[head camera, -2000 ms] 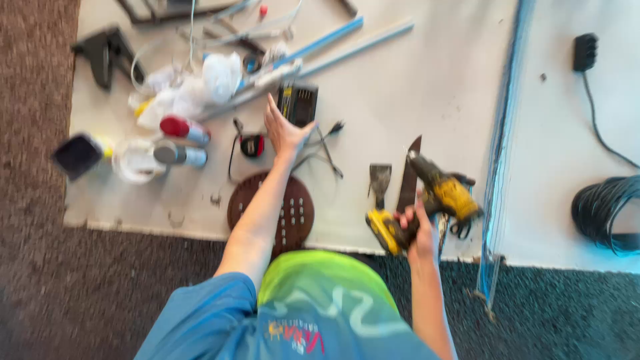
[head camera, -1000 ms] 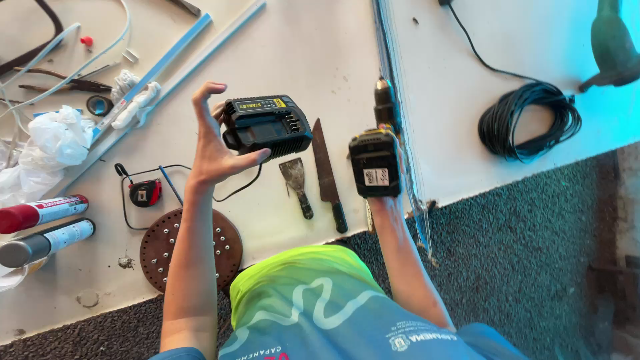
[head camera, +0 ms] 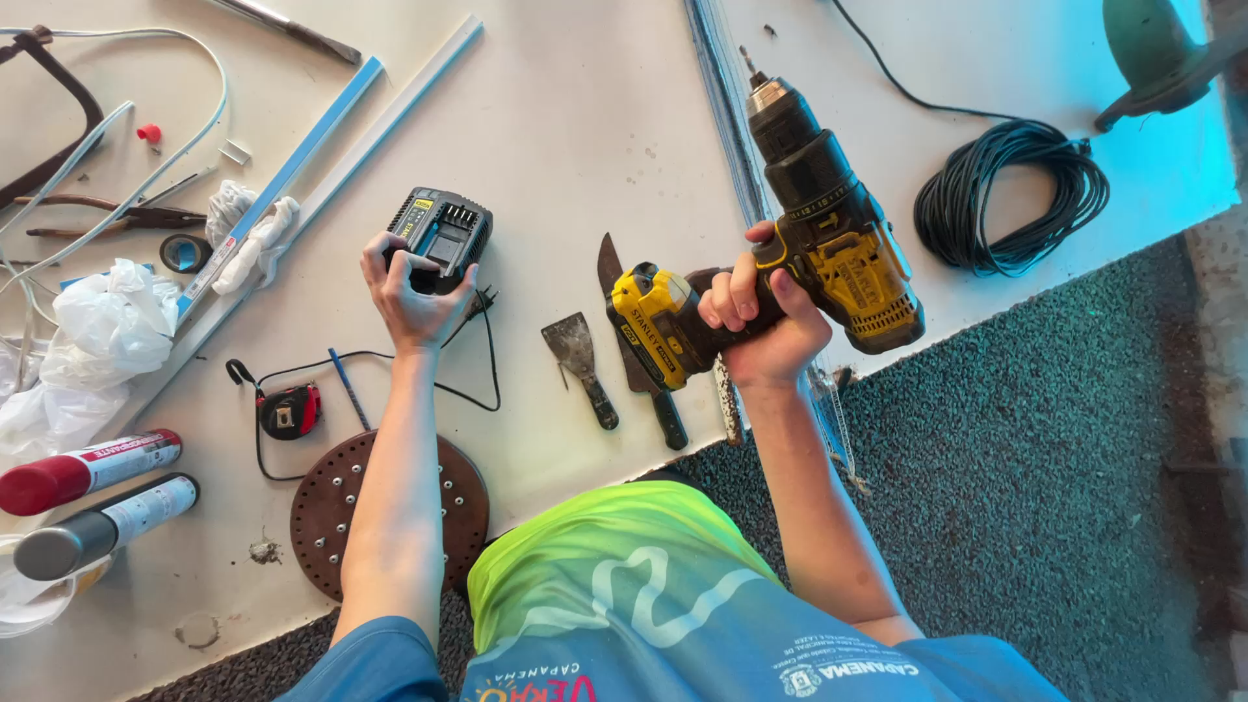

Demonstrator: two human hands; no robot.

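My right hand (head camera: 775, 317) grips a yellow and black Stanley cordless drill (head camera: 829, 234) by its handle, with a bit in the chuck and a battery on the handle's base. My left hand (head camera: 414, 297) has its fingers on the near end of a black battery charger (head camera: 450, 229), whose cord trails to a plug by the wrist. Between the hands, a putty knife (head camera: 582, 366) and a knife with a dark blade (head camera: 666, 414) lie on the white table. A round brown perforated disc (head camera: 327, 487) lies partly under my left forearm.
A tape measure (head camera: 290, 411), two spray cans (head camera: 93, 468) (head camera: 107, 525), white plastic bags (head camera: 107, 341), pliers (head camera: 117, 213) and light strips (head camera: 390, 112) lie at left. A coiled black cable (head camera: 1014, 195) and a green tool (head camera: 1160, 58) are at right. The table's near edge (head camera: 624, 466) borders my shirt.
The drill, seen end-on with its battery facing up one second ago, now lies across the view on its side. The charger has come down from its raised position, and my left fingers have moved onto its near end.
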